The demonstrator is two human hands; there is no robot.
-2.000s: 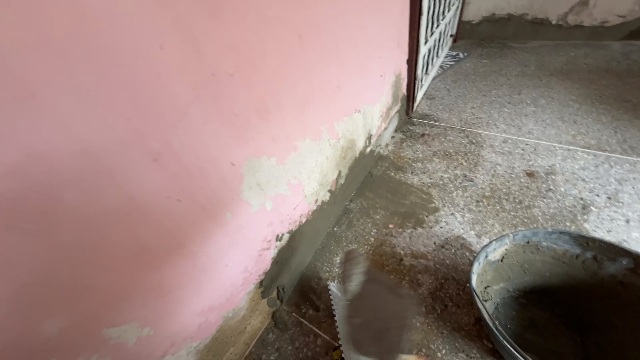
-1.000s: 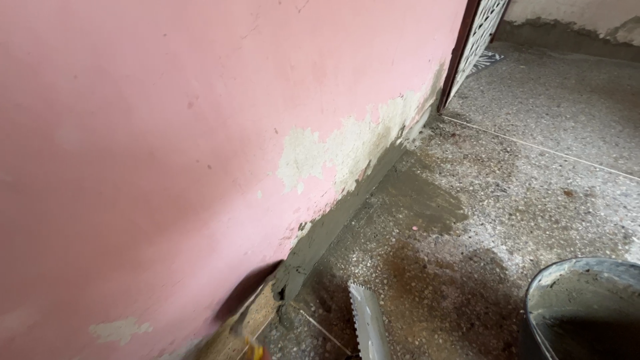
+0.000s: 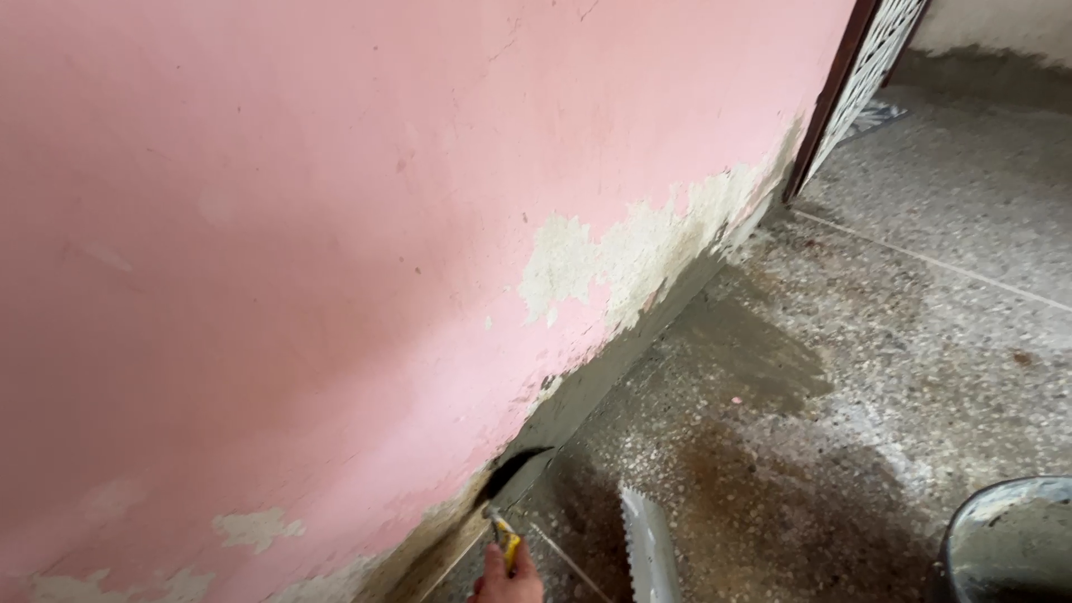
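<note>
One hand, which looks like my right hand, grips the yellow handle of a trowel at the bottom centre. The trowel's dark blade lies against the strip of wet grey mortar along the foot of the pink wall. To the right of the hand is a grey toothed piece, perhaps a notched spreader, cut off by the lower edge; whether anything holds it is hidden. My left hand is out of view.
A round basin with grey mortar residue stands at the lower right on the speckled floor. A smear of wet mortar lies beside the wall. At the upper right are a dark frame and a white lattice gate.
Two seconds ago a blurred blade was beside the toothed piece; now the trowel is at the wall's base with its blade on the mortar strip. The view has shifted left.
</note>
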